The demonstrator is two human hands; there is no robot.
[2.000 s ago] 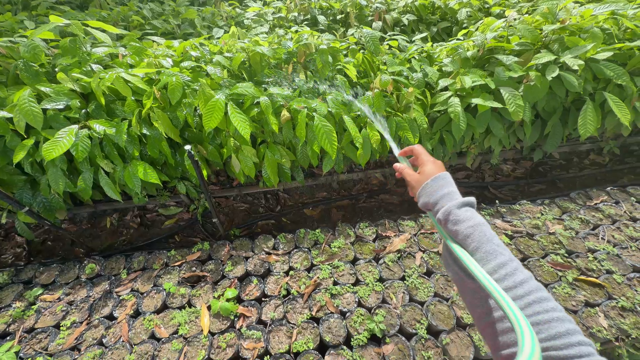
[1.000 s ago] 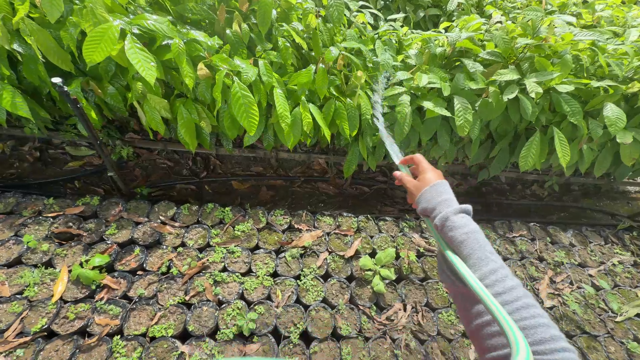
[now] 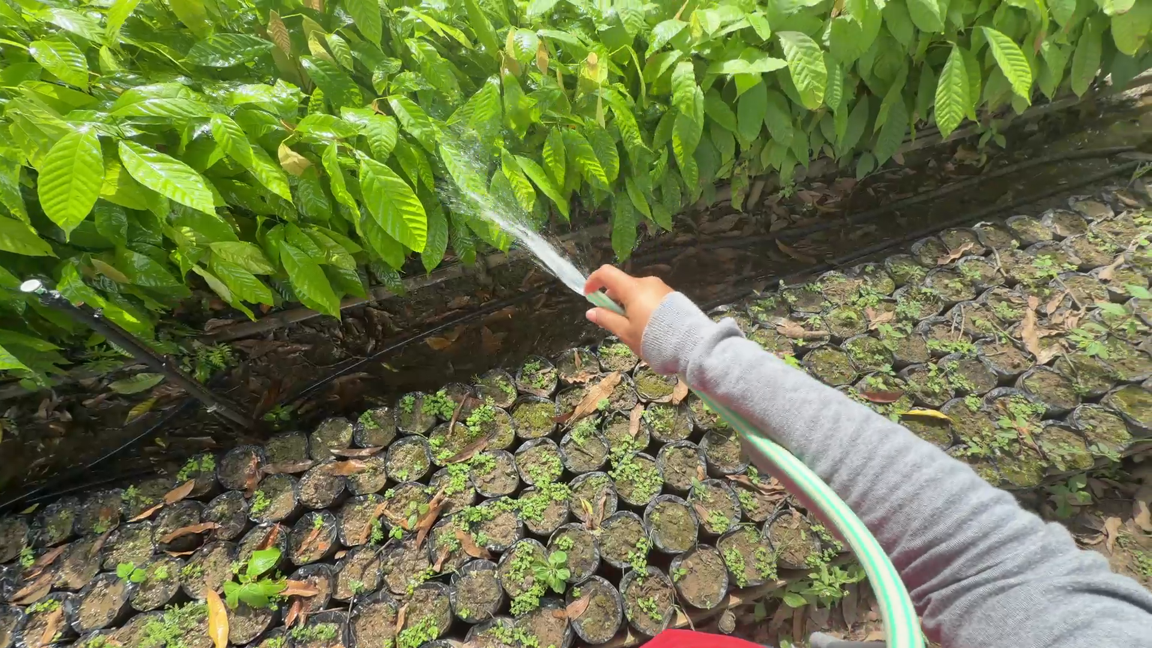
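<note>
My right hand (image 3: 627,308), in a grey sleeve, grips the end of a green and white striped garden hose (image 3: 841,513), with fingers closed around it near the mouth. A water jet (image 3: 531,241) leaves the hose toward the upper left and breaks into spray against the broad green leaves of the seedlings (image 3: 387,202). The hose runs back beneath my forearm to the bottom edge. My left hand is not seen.
Soil-filled black nursery bags (image 3: 495,472) with small weeds and dry leaves cover the ground below. A black stake with a white top (image 3: 135,351) leans at the left. Thin black tubing (image 3: 405,340) runs along the wet dirt strip between bags and seedlings.
The water jet, which pointed steeply up a second ago, now points to the left and lower into the leaves. My right hand still holds the hose. The view has shifted and tilted.
</note>
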